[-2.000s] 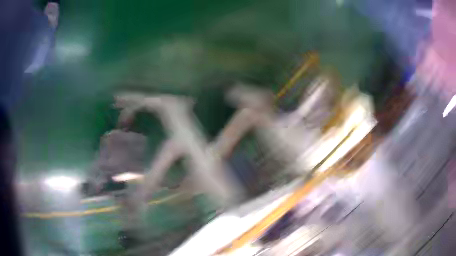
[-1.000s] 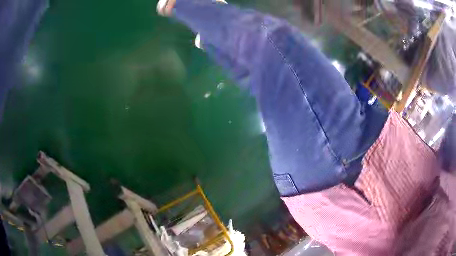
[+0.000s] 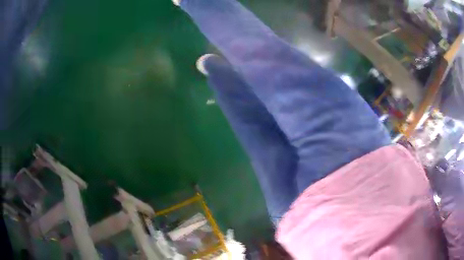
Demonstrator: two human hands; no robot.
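Observation:
Neither of my hands shows in the head view. Nearest in front is a person in a pink top (image 3: 366, 208) and blue jeans (image 3: 305, 101), seen tilted, with light shoes toward the top. A yellow-framed trolley (image 3: 209, 218) stands at the bottom, holding pale pieces and a white heap (image 3: 235, 249). The view is blurred, so details of the trolley's load cannot be told.
Beige table legs (image 3: 77, 216) stand at the lower left, with a grey pedal plate (image 3: 29, 187) between them. A wood-coloured table edge (image 3: 432, 89) and more beige legs (image 3: 379, 56) are at the upper right. The glossy green floor (image 3: 127, 106) lies between. Dark blue cloth blurs the upper left edge.
The view has swung from blurred trolley and table legs to the person. Since one second ago, the person's legs have changed stride and the pink top has shifted; the trolley stays nearly in place.

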